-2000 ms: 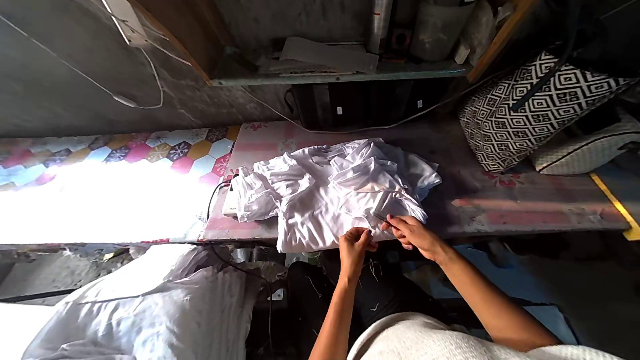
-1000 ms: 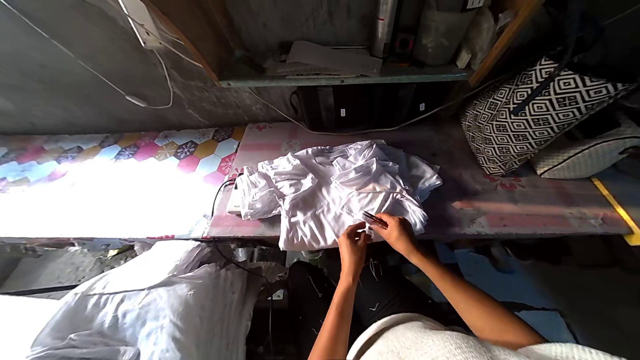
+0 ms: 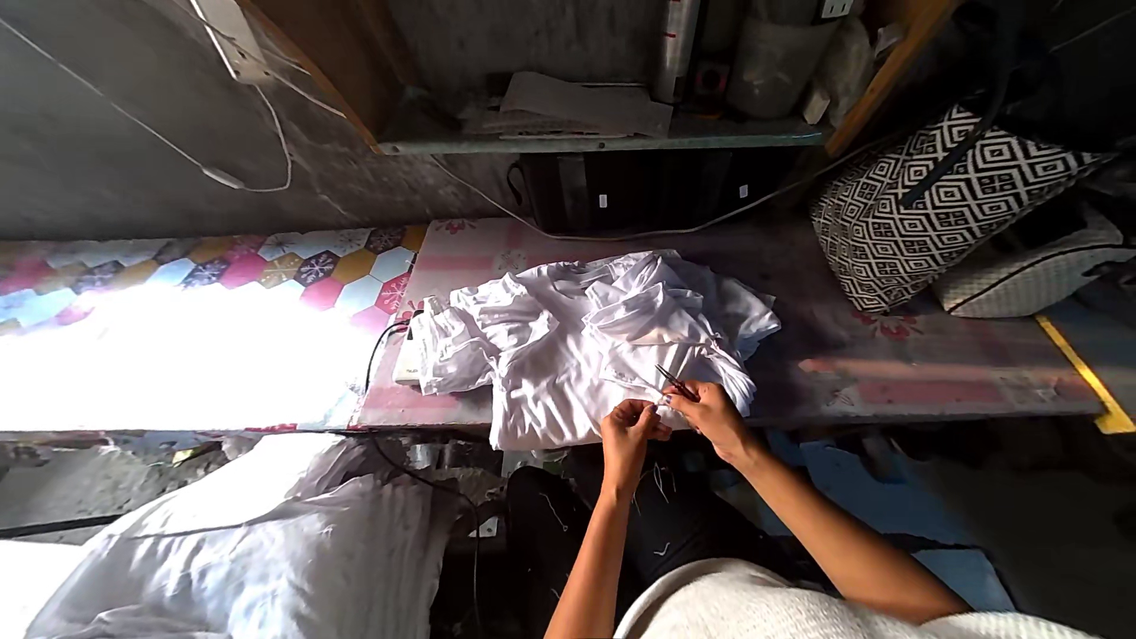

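Note:
A crumpled heap of white fabric garments (image 3: 559, 355) lies on the table and hangs slightly over its near edge. At that edge, my left hand (image 3: 632, 422) pinches a bit of the white fabric between thumb and fingers. Close on its right, my right hand (image 3: 706, 413) holds a small pointed metal tool (image 3: 676, 382), perhaps thread snips, whose tip points up and left over the cloth. The two hands nearly meet, and their fingertips are too small to tell apart fully.
The narrow table (image 3: 932, 382) runs along the wall under a wooden shelf (image 3: 612, 142). A black-and-white patterned bag (image 3: 932, 204) stands at the right. A white power bank or adapter (image 3: 407, 362) with a black cable is left of the heap. White cloth (image 3: 266, 550) fills the lower left.
My right hand has moved left, closer to my left hand, since the earliest frame. The dark tool now points up and left from it. The garments lie much as before.

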